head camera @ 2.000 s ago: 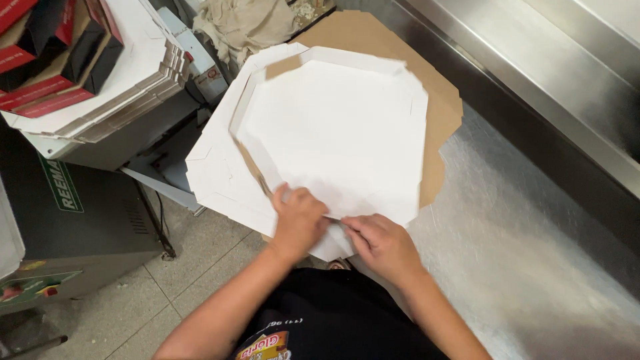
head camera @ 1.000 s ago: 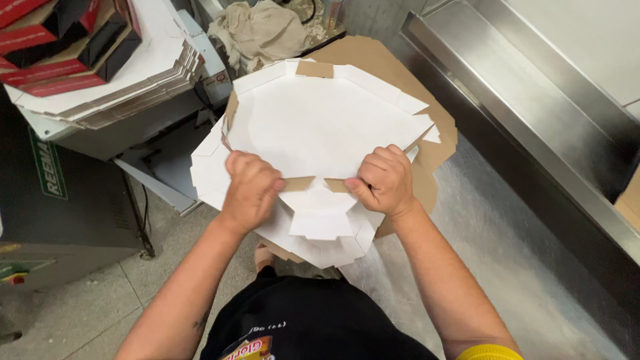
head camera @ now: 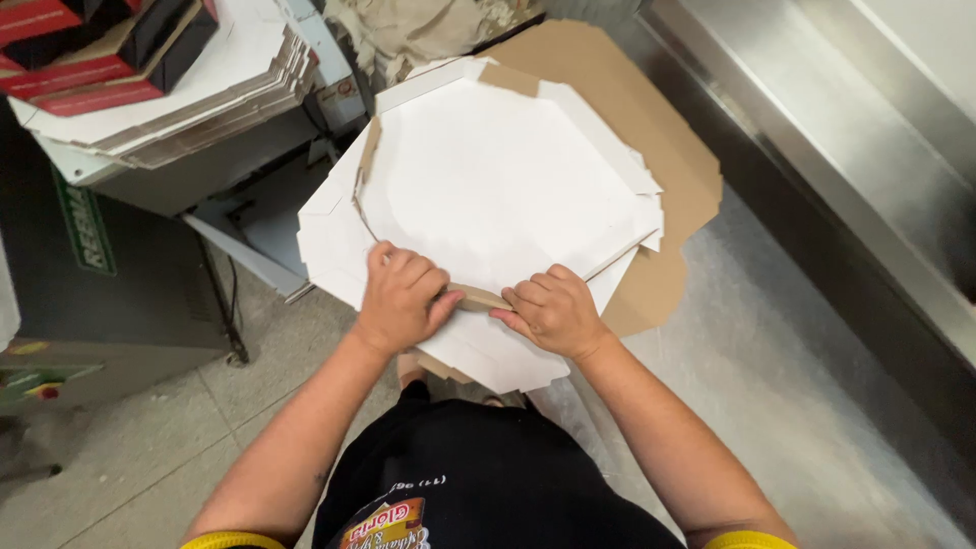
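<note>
A white octagonal cardboard box tray [head camera: 496, 168] with raised side walls lies over flat white cardboard blanks [head camera: 328, 236]. My left hand [head camera: 402, 296] grips its near wall on the left, fingers over the edge and thumb on the outer side. On the same wall, to the right, my right hand [head camera: 553, 311] has hold in a like way. Between my two thumbs shows a brown folded strip of the wall [head camera: 480, 299]. Beneath the white card, a brown cardboard sheet [head camera: 671, 152] sticks out at the right and top.
A steel table [head camera: 762, 381] lies at the right, beside a raised steel trough [head camera: 831, 114]. At upper left, red and black octagonal boxes [head camera: 114, 61] rest on stacked white cardboard [head camera: 259, 91], above a dark machine [head camera: 137, 282]. A crumpled cloth [head camera: 412, 30] lies behind the tray.
The near flap stuck out toward me between my hands a second ago; now that wall is folded up and over. My hands have moved closer together along it.
</note>
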